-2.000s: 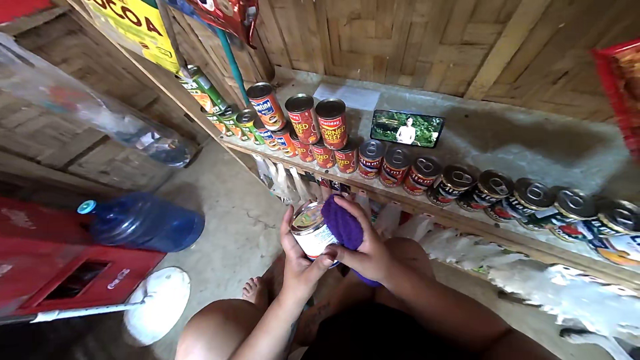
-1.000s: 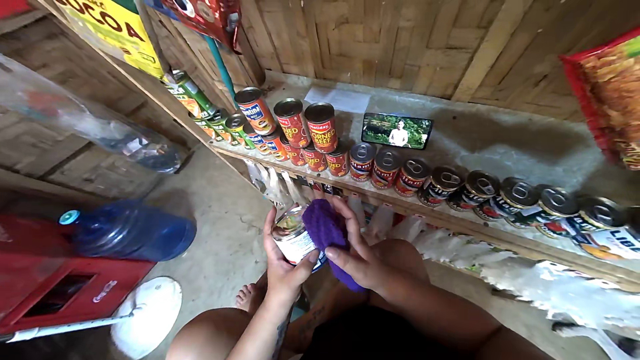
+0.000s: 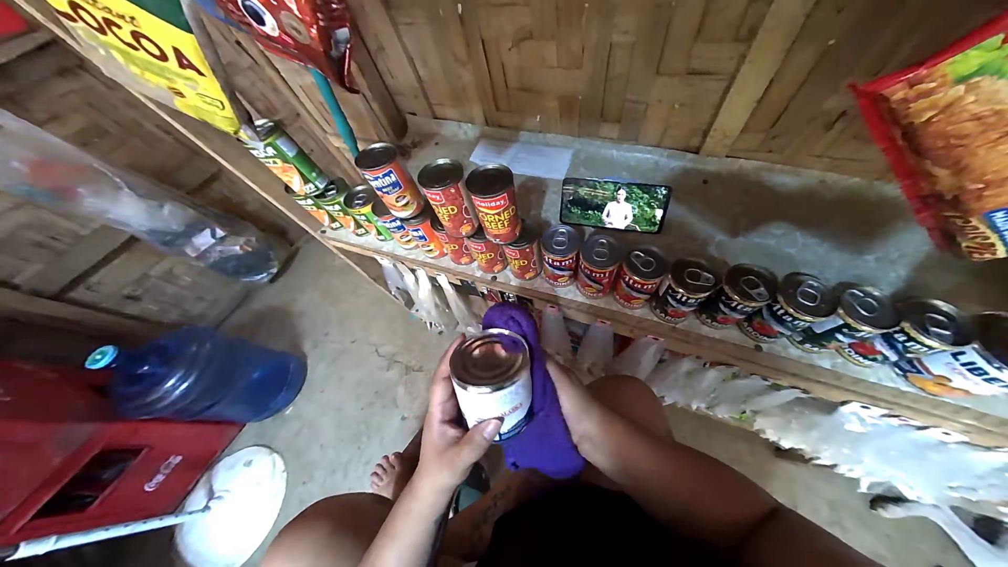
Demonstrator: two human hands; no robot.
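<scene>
A tin can (image 3: 494, 386) with a white label and a bare metal end facing up is held in front of my lap. My left hand (image 3: 453, 425) wraps its left side, thumb across the label. A purple cloth (image 3: 543, 409) lies along the can's right side and hangs below it. My right hand (image 3: 575, 409) is behind the cloth, pressing it to the can; its fingers are mostly hidden. Beyond my hands, a row of sardine cans (image 3: 642, 276) stands along the shelf edge, with stacked corned beef cans (image 3: 493, 203) to their left.
A wooden shelf (image 3: 709, 335) runs across the view, with plastic bags (image 3: 827, 441) hanging beneath. A lit phone (image 3: 616, 205) leans on it. At left are a blue water jug (image 3: 205, 374), a red crate (image 3: 102, 465) and a round white object (image 3: 232, 504). Food packets hang above.
The can has been turned, so its bare metal end now shows more fully. The purple cloth has shifted from over the can's front to its right side, with my right hand behind it.
</scene>
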